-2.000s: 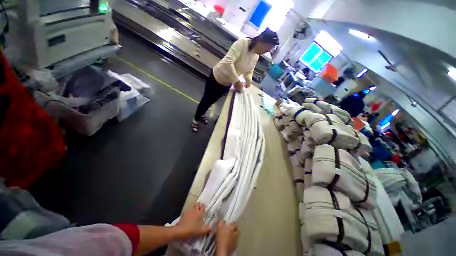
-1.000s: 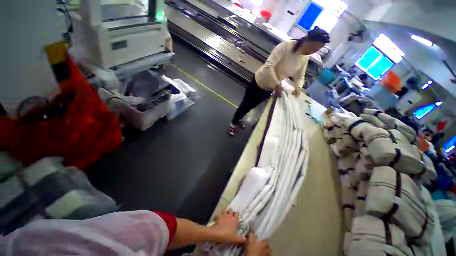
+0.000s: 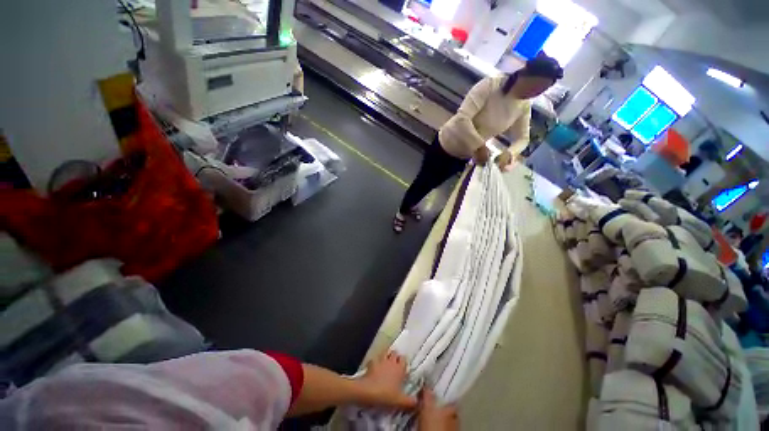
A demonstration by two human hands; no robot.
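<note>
A long white pleated curtain panel (image 3: 472, 269) lies lengthwise on the beige table (image 3: 548, 295), with a dark border along its left edge. My left hand (image 3: 389, 380) grips the near end of the pleats from the left. My right hand (image 3: 437, 414) is close beside it on the same end, partly cut off by the bottom edge; its fingers are largely hidden. A person (image 3: 489, 118) at the far end holds the other end of the curtain with both hands.
Finished bundles (image 3: 674, 328) with dark bands are piled along the table's right side. A strapping machine (image 3: 236, 80), a white crate (image 3: 257, 198) and a red sack (image 3: 169, 210) stand to the left. The metal-rod rack (image 3: 362, 80) is behind the person.
The view has swung left, so the table and curtain appear further right. The pleats look spread a little wider in the middle. Both hands remain at the near end.
</note>
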